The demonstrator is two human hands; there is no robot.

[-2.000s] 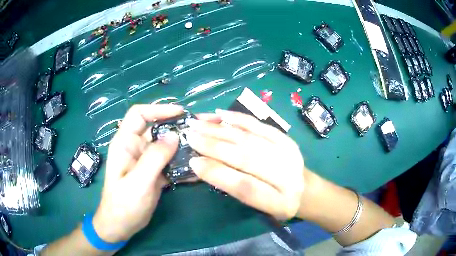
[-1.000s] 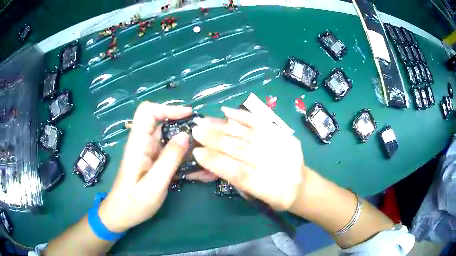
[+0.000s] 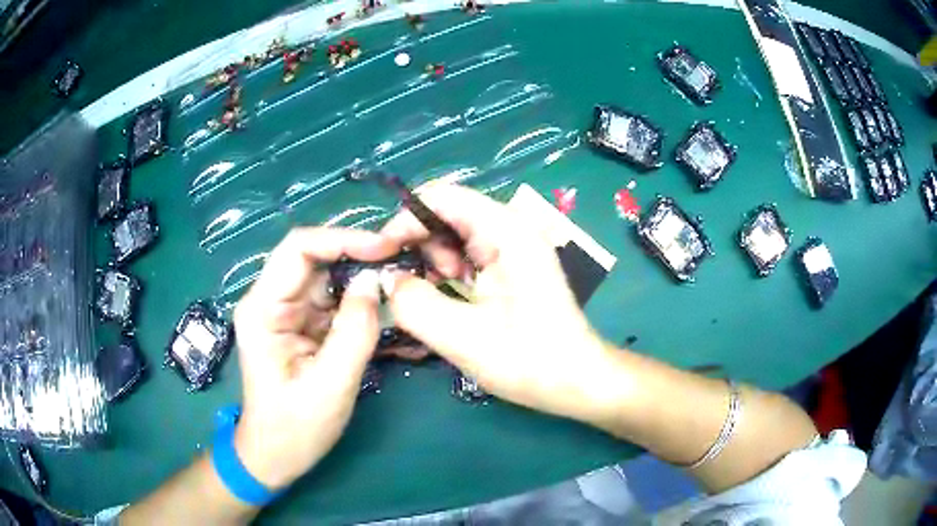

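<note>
My left hand (image 3: pixel 308 349) holds a dark open watch housing (image 3: pixel 394 337) near the centre of the view, with its thumb on the upper part. My right hand (image 3: pixel 503 308) presses its thumb on the housing beside the left thumb. Dark tweezers (image 3: pixel 426 217) are tucked in the right hand and point up and left. Most of the housing is hidden by my fingers. A cream card with a black band (image 3: pixel 560 231) lies behind the right hand. A partly hidden unit (image 3: pixel 470 387) lies below the right hand.
A clear blister tray (image 3: pixel 308 134) with tiny red and gold components (image 3: pixel 342 51) lies at the back. Stacked trays (image 3: pixel 46 308) stand at the left edge. Open units (image 3: pixel 673 238) lie left and right. A black-and-white strip (image 3: pixel 796 98) and rows of dark units (image 3: pixel 858 103) are at far right.
My right hand has turned from flat fingers over the housing to a thumb press. The tweezers now show pointing up and left. More of the card's black band shows.
</note>
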